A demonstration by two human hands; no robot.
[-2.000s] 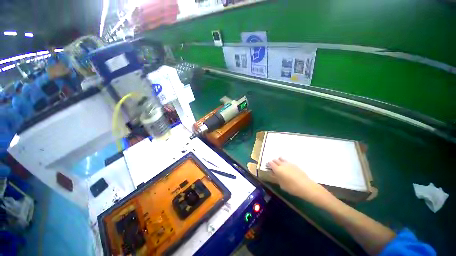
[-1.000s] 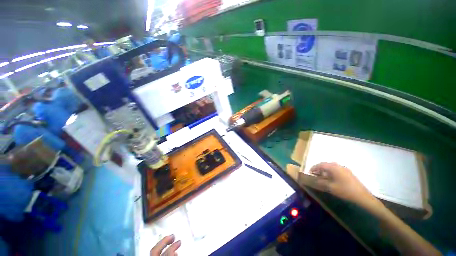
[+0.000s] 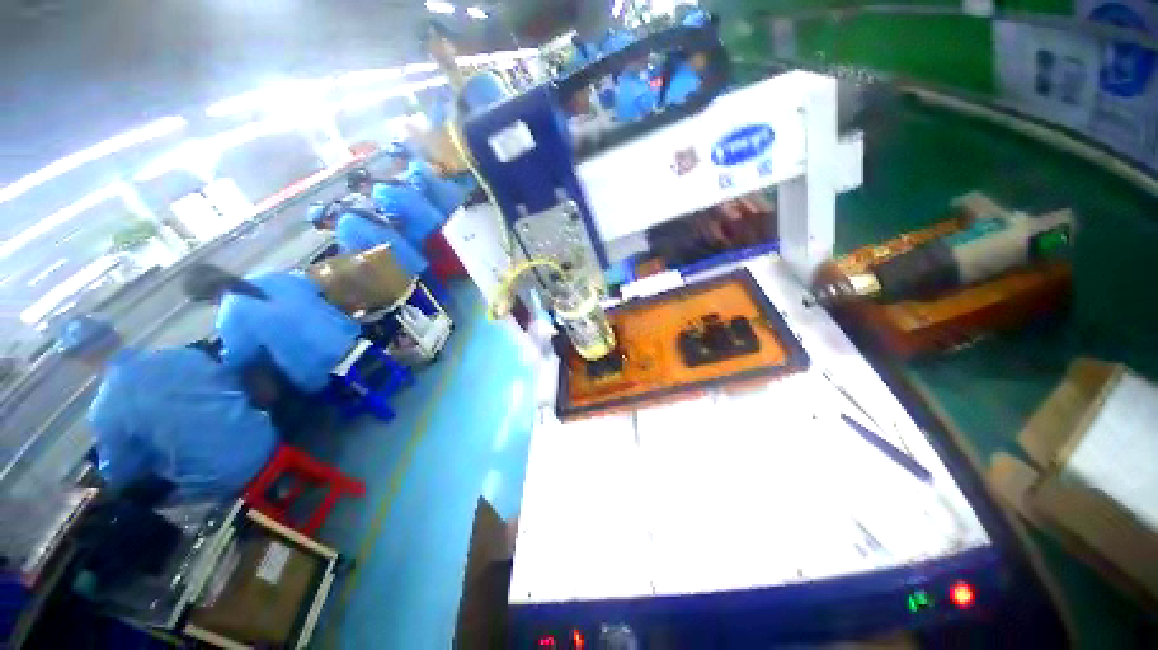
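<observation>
No hand is in the picture. The orange-brown fixture plate (image 3: 660, 333) in its dark frame lies at the back of the machine's white table (image 3: 711, 495). The right jig nest (image 3: 719, 340), a dark block, sits on the plate. The left jig nest (image 3: 605, 368) is partly hidden by the machine head (image 3: 582, 311), which stands over it. Whether the head touches it I cannot tell. A thin dark stick (image 3: 886, 447) lies on the table's right part. The green button (image 3: 918, 601) and red button (image 3: 963, 594) are lit at the front right edge.
The parts carton (image 3: 1069, 438) is cut off at the right edge. A heat gun (image 3: 952, 264) rests on a brown block (image 3: 965, 315). A brown carton flap (image 3: 484, 578) stands left of the machine. People in blue (image 3: 178, 413) sit at the left beside a red stool (image 3: 302, 488).
The view has swung left. Both hands have left the picture, and the parts carton is now at the right edge. The plate lies farther back, with the head over its left end.
</observation>
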